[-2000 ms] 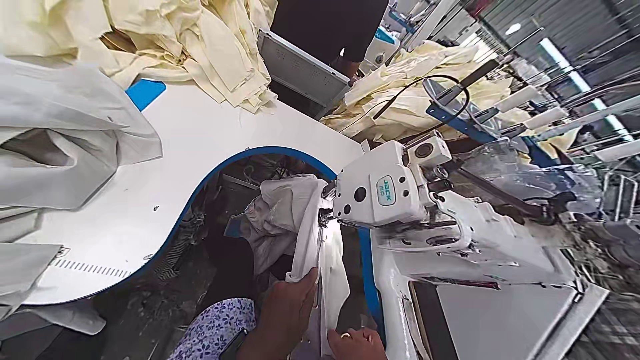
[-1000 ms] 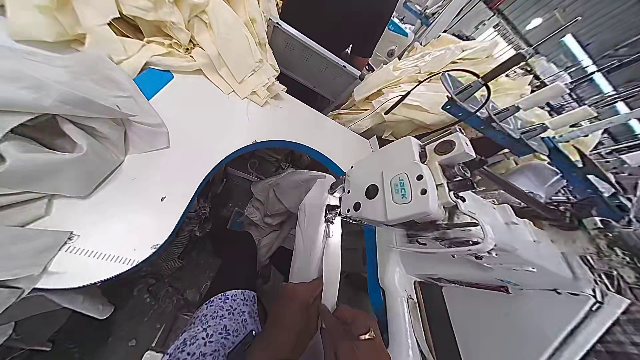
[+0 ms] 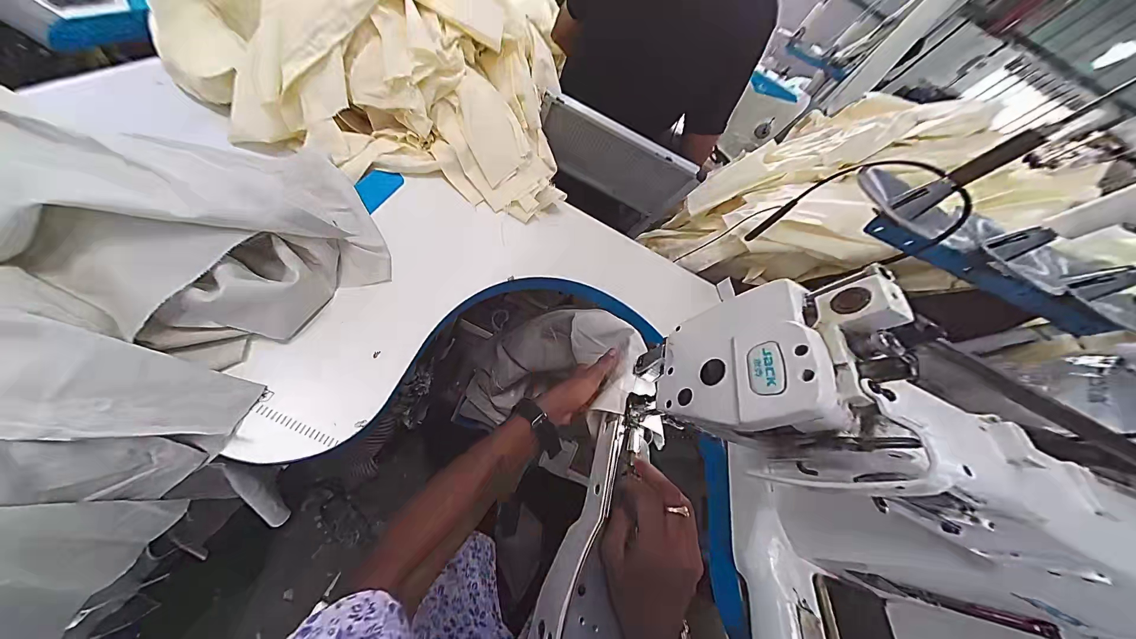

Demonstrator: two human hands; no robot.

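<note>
A white Jack sewing machine head stands right of centre, with its needle area at its left end. Off-white fabric hangs bunched beside the needle area in the table's curved cut-out. My left hand, with a dark watch on the wrist, rests on this fabric, fingers stretched toward the machine; whether it grips the cloth is unclear. Below the needle area, my right hand, wearing a ring, is beside the narrow metal arm of the machine, its fingertips near the arm's end. What those fingers hold is hidden.
Grey-white fabric lies over the left of the white table. Cream cloth pieces are heaped at the back, with another pile behind the machine. A person in dark clothing is at the far side. Thread-stand parts stick out at right.
My left hand has moved up and forward along the fabric, away from my right hand. The cloth strip that ran down from the needle no longer shows, and the metal arm is uncovered.
</note>
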